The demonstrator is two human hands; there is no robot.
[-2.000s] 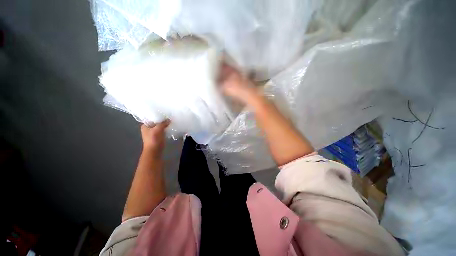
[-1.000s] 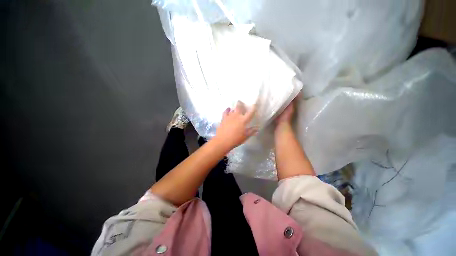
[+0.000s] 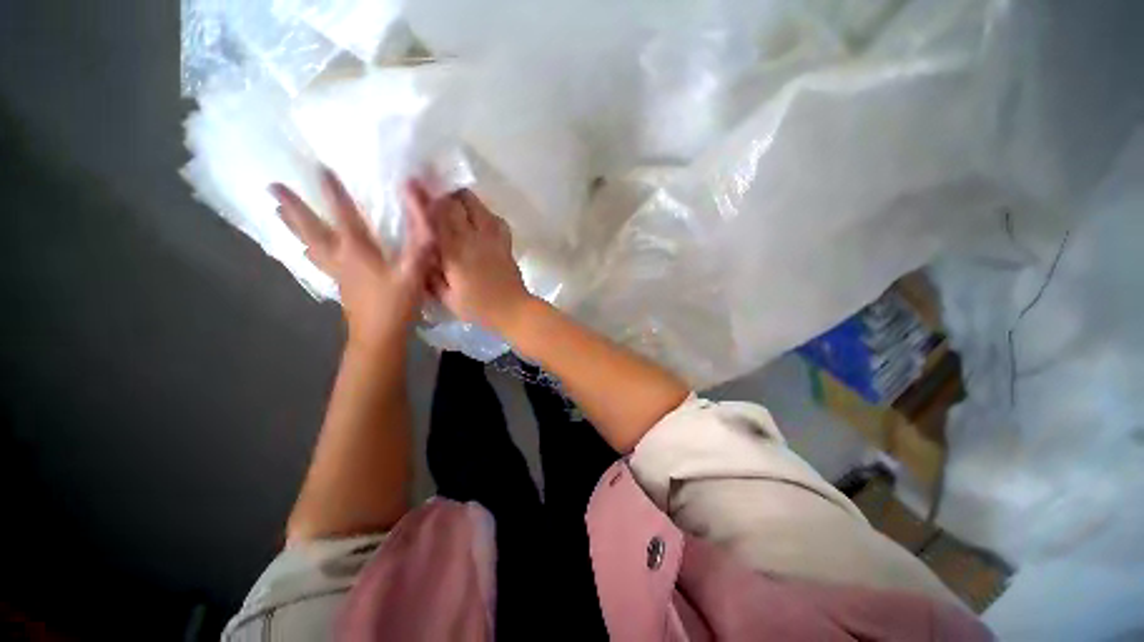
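White foam sheets (image 3: 251, 163) lie in a loose stack at the upper left, at the mouth of a large translucent plastic sack (image 3: 828, 188). My left hand (image 3: 364, 257) is over the near part of the stack with its fingers spread; it is slightly blurred. My right hand (image 3: 474, 257) is beside it at the right end of the stack, fingers bent, close to or touching my left hand. Whether its fingers pinch a sheet is hidden.
Grey floor (image 3: 113, 289) is on the left. At the right, an open carton (image 3: 922, 458) with blue and white packed items (image 3: 866, 351) stands below the sack. Another whitish plastic sack (image 3: 1066, 464) with dark line marks is at the far right.
The stack, which was held between both hands, now lies farther left and looks more spread out. My hands have moved left and come close together, and my right hand has left the stack's right side.
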